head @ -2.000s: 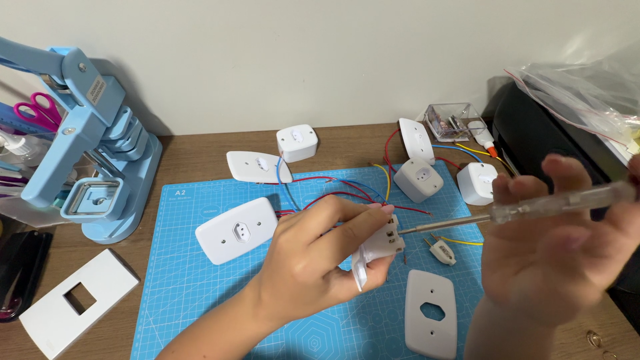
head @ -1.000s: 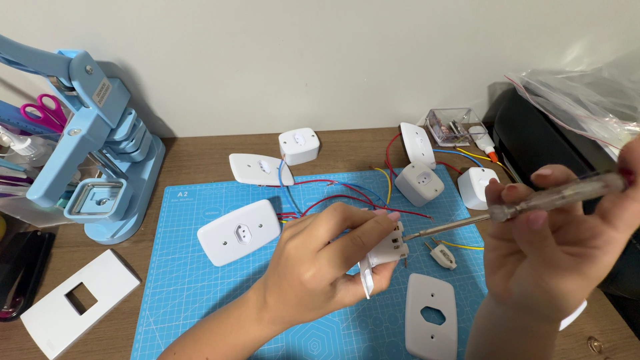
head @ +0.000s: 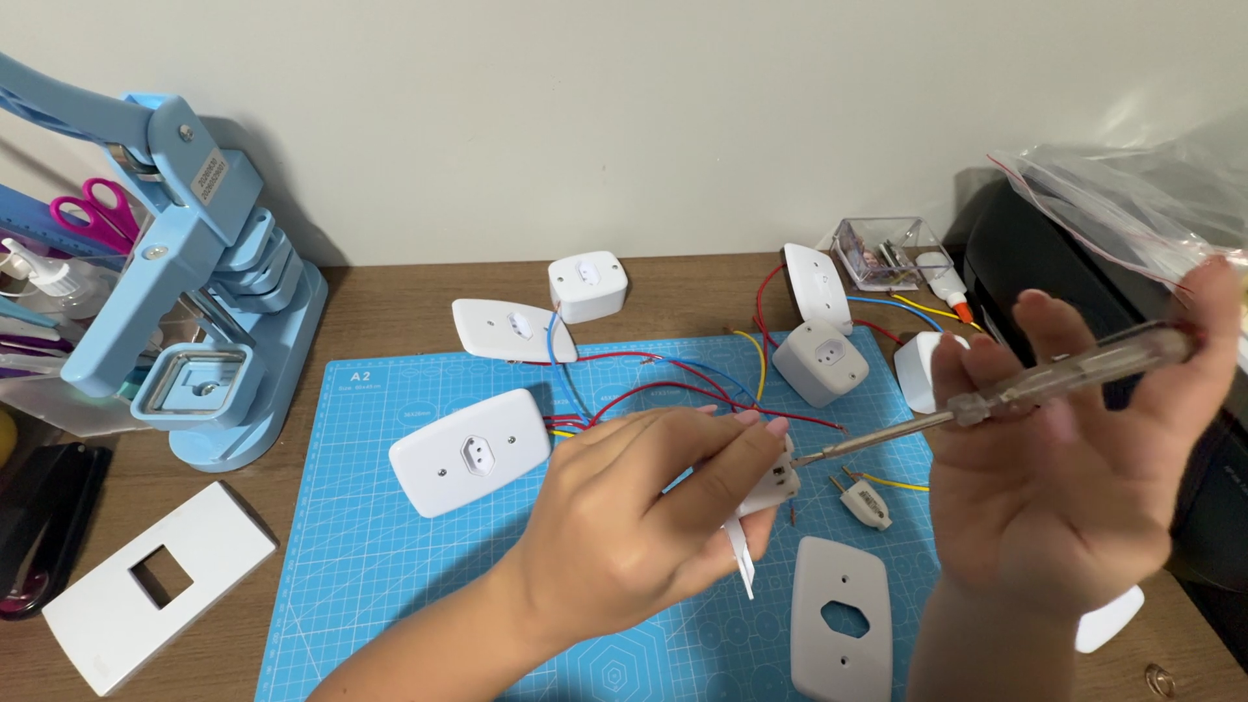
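My left hand (head: 643, 507) grips a white electrical socket module (head: 777, 485), its terminal side turned to the right, over the blue cutting mat (head: 390, 585). My right hand (head: 1058, 468) holds a screwdriver with a clear handle (head: 1082, 375), fingers loosely around it. The screwdriver's tip meets the module's edge at the terminals. A white socket plate (head: 473, 453) lies left of my left hand, with red and yellow wires behind it. Below the module lies a white cover plate (head: 840, 619) with a hexagonal opening. A white plug (head: 866, 503) lies under the screwdriver shaft.
Several white socket boxes (head: 821, 361) and plates (head: 515, 330) with coloured wires stand toward the back. A light blue press (head: 224, 292) stands at left, near a white frame plate (head: 161, 585) and a black stapler (head: 49, 526). A clear box (head: 889, 253) and plastic bags (head: 1141, 205) are at back right.
The fingers of my right hand have shifted around the screwdriver handle. The screwdriver remains at the module, which my left hand still holds.
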